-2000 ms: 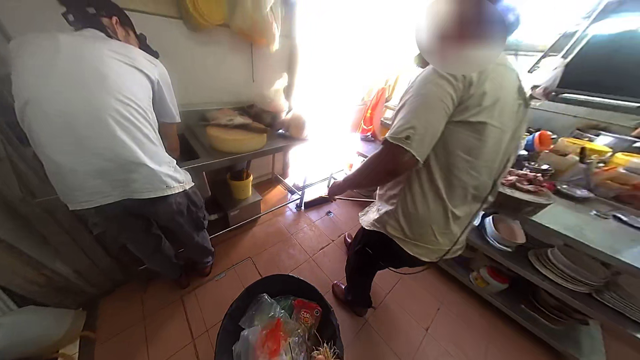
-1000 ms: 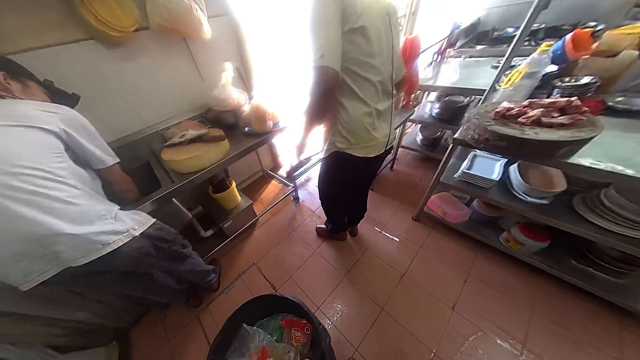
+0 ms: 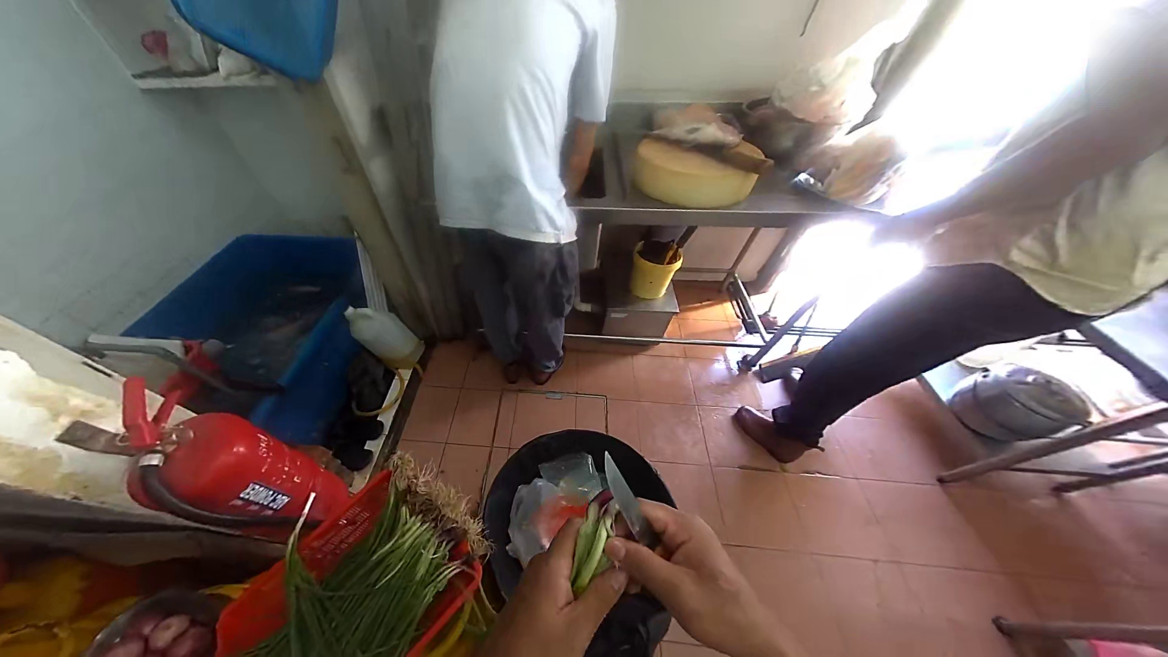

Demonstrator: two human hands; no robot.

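Note:
My left hand [image 3: 566, 584] grips a small bunch of green vegetable stalks [image 3: 593, 547]. In my right hand [image 3: 689, 570] is a small knife, its metal blade [image 3: 622, 488] pointing up and away beside the stalks; my fingers hide its handle. Both hands are close together over a round black bin [image 3: 511, 484], which holds clear plastic bags [image 3: 570, 476] and something red. Left of my hands, a red plastic basket [image 3: 342, 520] holds long green stalks [image 3: 365, 584] with stringy roots at their far end.
A red fire extinguisher [image 3: 242, 465] and a blue tub of water [image 3: 210, 274] are at left. One person [image 3: 520, 119] stands at a steel counter [image 3: 675, 217] bearing a thick round chopping block [image 3: 693, 173]. Another person [image 3: 922, 319] stands at right. A metal bowl [image 3: 173, 607] sits lower left.
The view has swung left and down. My hands, the stalks and the knife have come into view. The person at right now has their legs apart and an arm reaching toward the bright doorway.

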